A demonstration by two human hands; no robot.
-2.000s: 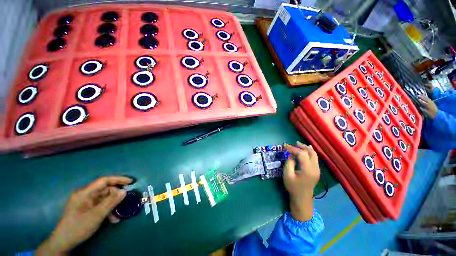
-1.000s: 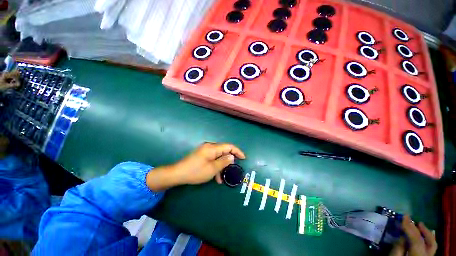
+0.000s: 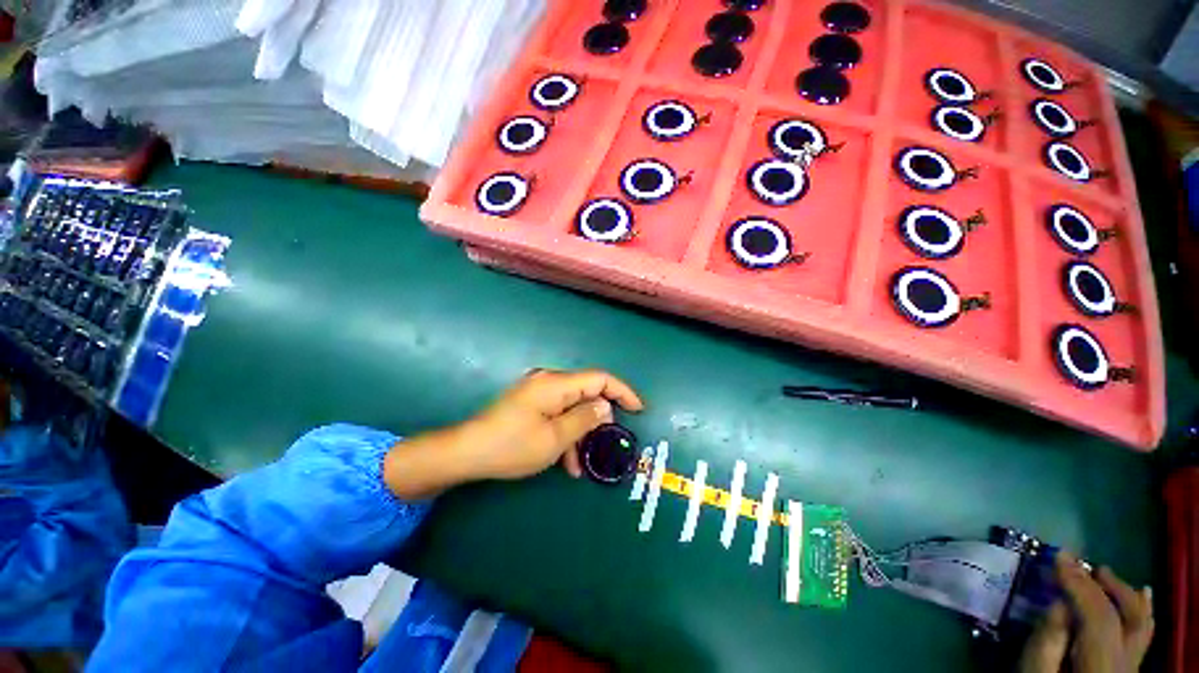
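Observation:
My left hand [image 3: 533, 423] holds a round display module [image 3: 609, 452] by its edge between thumb and fingers. Its black face is up, with a small greenish spot on it. The module meets the left end of the orange extension flex cable [image 3: 710, 494], which white tape strips cross. The flex runs to the green adapter board [image 3: 818, 555]. A grey ribbon cable [image 3: 957, 576] links that to the dark test board [image 3: 1030, 586]. My right hand [image 3: 1095, 623] rests on the test board's right side, partly covering it; the hand is near the lower right edge.
A stacked red-pink foam tray [image 3: 684, 283] with discs stands behind. A black pen [image 3: 851, 397] lies below it. White foam sheets [image 3: 381, 66] are at back left. A clear tray [image 3: 92, 270] of dark parts is far left, beside another person's blue sleeve [image 3: 53, 552].
The view has swung left since the earliest frame, and the blue instrument and right-hand tray have left it. Both hands keep their places on module and board. A small greenish spot now shows on the module.

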